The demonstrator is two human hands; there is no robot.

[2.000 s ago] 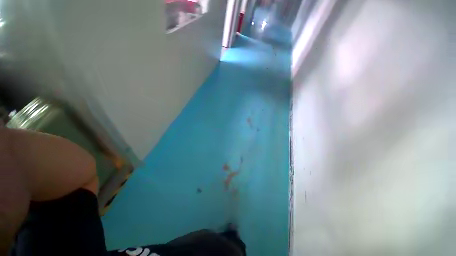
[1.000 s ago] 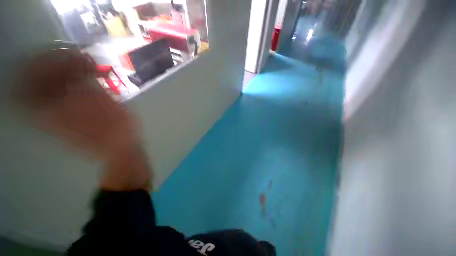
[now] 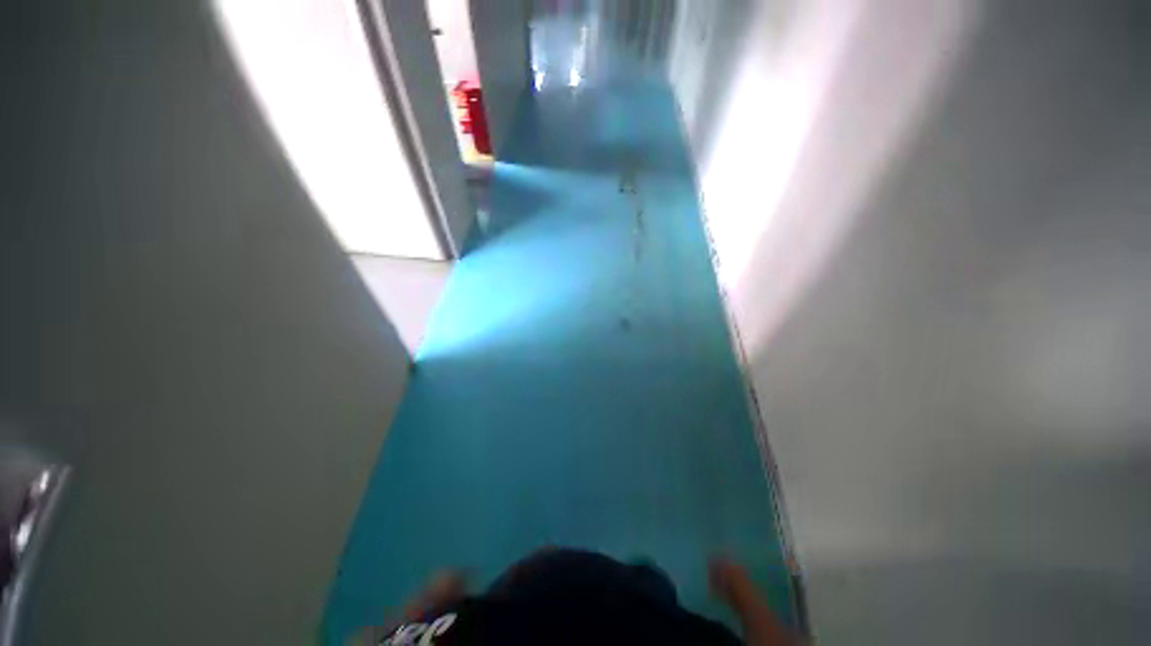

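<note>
A blue corridor floor (image 3: 568,442) lies in front of me. My left hand (image 3: 423,603) shows at the bottom edge, left of my dark clothing, small and blurred. My right hand (image 3: 745,599) shows at the bottom edge, right of the clothing, also blurred and cut off. Neither hand's fingers can be made out, and I cannot tell whether either holds anything. White lettering shows on my dark top (image 3: 568,606).
A grey wall (image 3: 189,316) runs along the left, with a bright doorway or window (image 3: 341,126). A red object (image 3: 472,116) stands beyond it by another opening. A pale wall (image 3: 934,379) runs along the right. Small marks dot the floor.
The corridor view has straightened and moved forward. The window with the red furniture has left view. My raised left hand has dropped low, and my right hand now shows.
</note>
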